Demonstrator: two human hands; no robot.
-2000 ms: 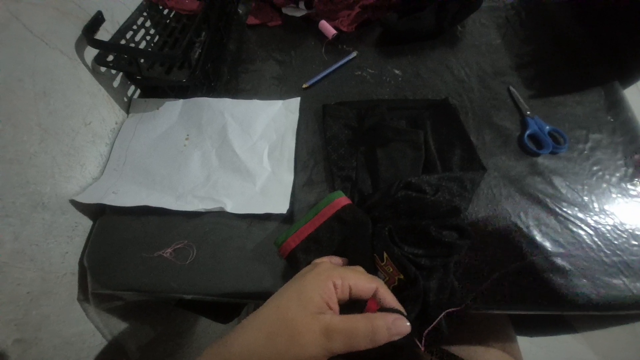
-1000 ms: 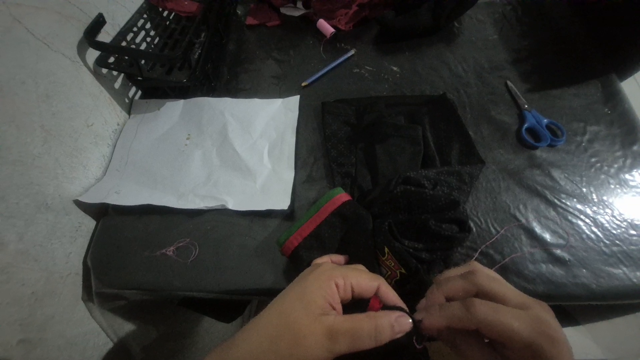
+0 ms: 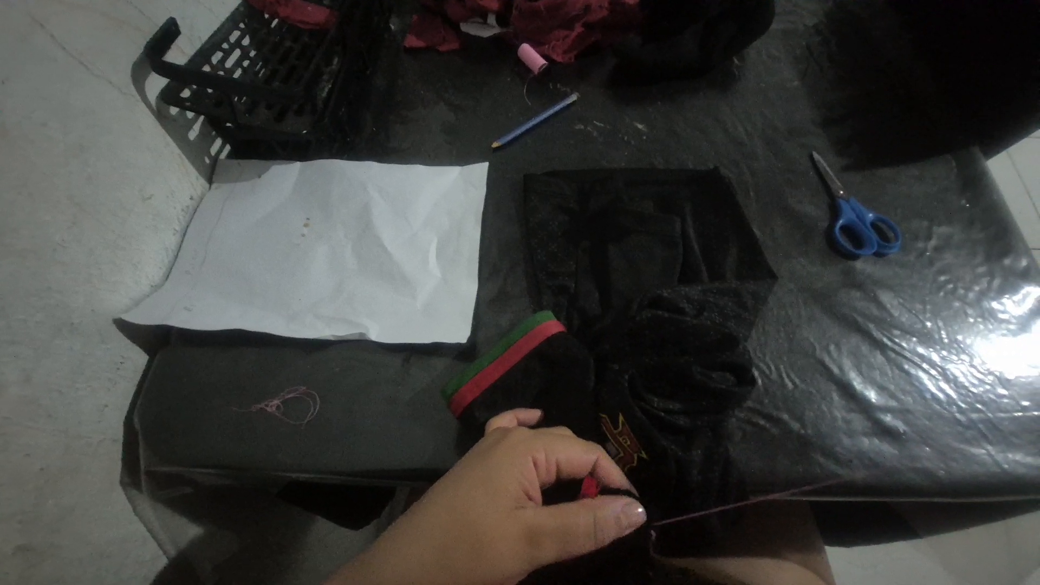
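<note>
My left hand (image 3: 552,496) pinches an edge of a black velvety garment (image 3: 682,349) between thumb and forefinger, near the table's front edge. A bit of red trim shows between those fingers. Just above the hand lies the garment's green and red striped band (image 3: 508,361), and a small embroidered motif (image 3: 621,443) is to its right. From the pinched spot a pink thread (image 3: 747,500) runs taut up to the right. My right hand is out of sight, and no needle can be made out.
White paper (image 3: 349,252) lies left, with a tangle of pink thread (image 3: 284,405) below it. Blue-handled scissors (image 3: 861,223) rest at right. Farther back are a blue pencil (image 3: 535,120), a pink thread spool (image 3: 532,58), dark red cloth (image 3: 569,24) and a black plastic basket (image 3: 252,89).
My right hand, at the pinched cloth one second ago, has left the view. The thread now stretches to the right. My left hand keeps its hold on the garment.
</note>
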